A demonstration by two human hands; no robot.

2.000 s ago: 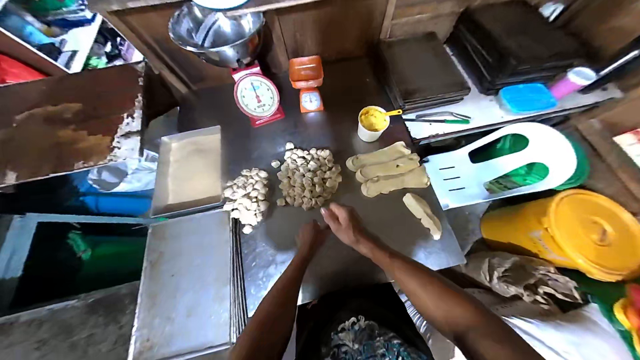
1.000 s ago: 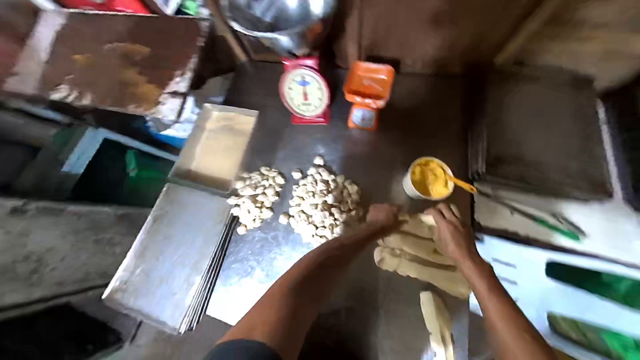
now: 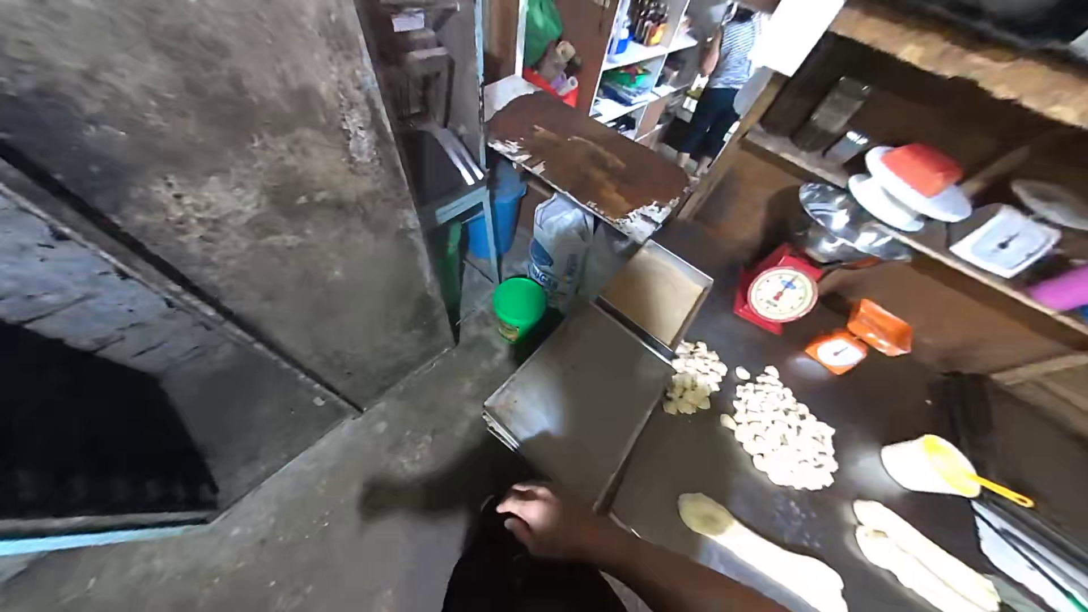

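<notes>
My right hand point(image 3: 537, 517), at the end of a forearm from the lower right, is beside black cloth point(image 3: 510, 569), near the corner of a stack of metal trays point(image 3: 578, 382). Its fingers look bent; whether they grip the cloth is unclear. My left hand is out of view. A long dough strip point(image 3: 765, 552) lies on the dark metal table point(image 3: 663, 476) right of the forearm. Farther right are more dough strips point(image 3: 918, 552). Beyond them sit a large pile of small dough pieces point(image 3: 782, 433), a smaller pile point(image 3: 695, 378), and a tub of yellow spread point(image 3: 931, 466) with a yellow-handled utensil.
A shallow pan point(image 3: 654, 293) adjoins the trays. Behind the piles stand a red dial scale point(image 3: 775, 289) and a small orange scale point(image 3: 837, 350). A green bucket point(image 3: 519, 308) is on the floor left of the trays. Another person point(image 3: 727, 68) stands in the back.
The view has swung left. Both hands were at the dough strips one second ago; my right hand is now near the trays. One strip now lies alone in front of the large pile.
</notes>
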